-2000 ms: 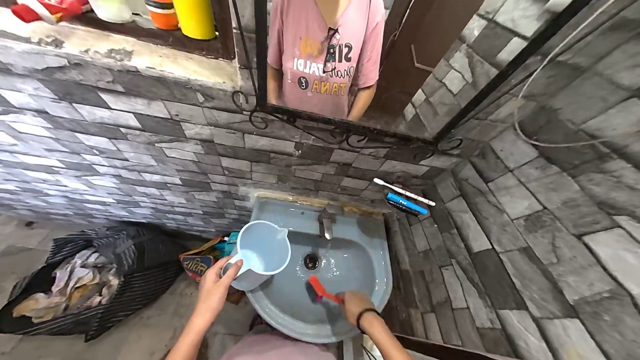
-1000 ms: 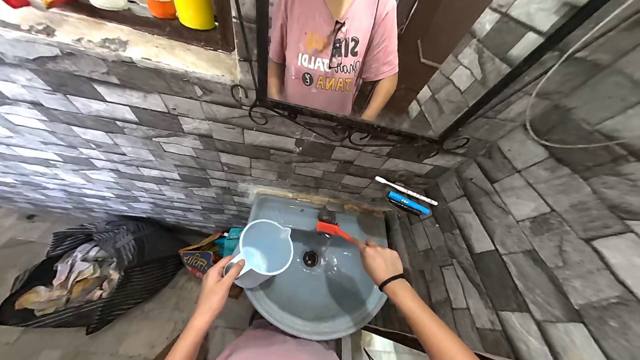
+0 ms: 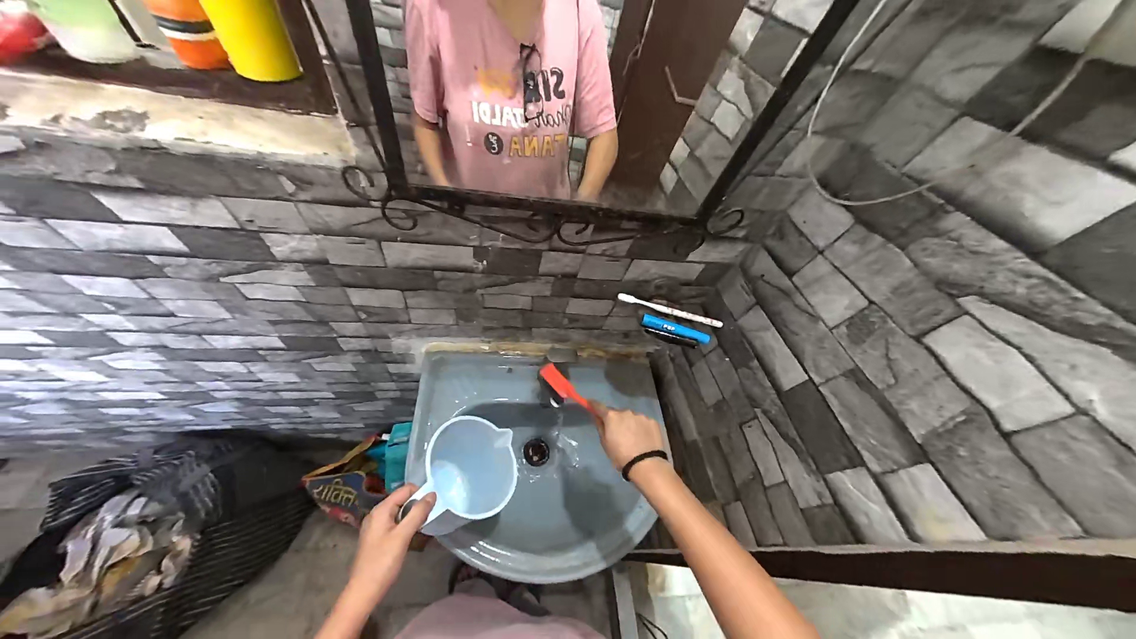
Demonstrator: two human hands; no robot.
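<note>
My left hand [image 3: 395, 524] grips the handle of a pale blue plastic mug [image 3: 471, 466], which holds some water and is over the left side of a grey washbasin [image 3: 577, 541]. In my right hand [image 3: 628, 437] is the handle of a red brush [image 3: 561, 383]; its head is at the tap [image 3: 556, 401], mostly hidden beneath it, at the back of the basin. Whether the bristles touch the tap, I cannot tell. The round drain [image 3: 536, 452] lies between the mug and my right hand. Water drops glisten on the basin.
Above the basin hangs a black-framed mirror [image 3: 532, 106]. On the wall at right are a white toothbrush [image 3: 670, 310] and a blue tube-like item [image 3: 676, 329]. A black striped bag [image 3: 240, 532] with cloth-like scraps lies at lower left, beside a printed bag [image 3: 342, 488]. Bottles stand on the window ledge [image 3: 177, 115].
Two seconds ago the red brush was low in the basin near the drain; my right hand has since moved it up to the tap. My left hand keeps hold of the mug.
</note>
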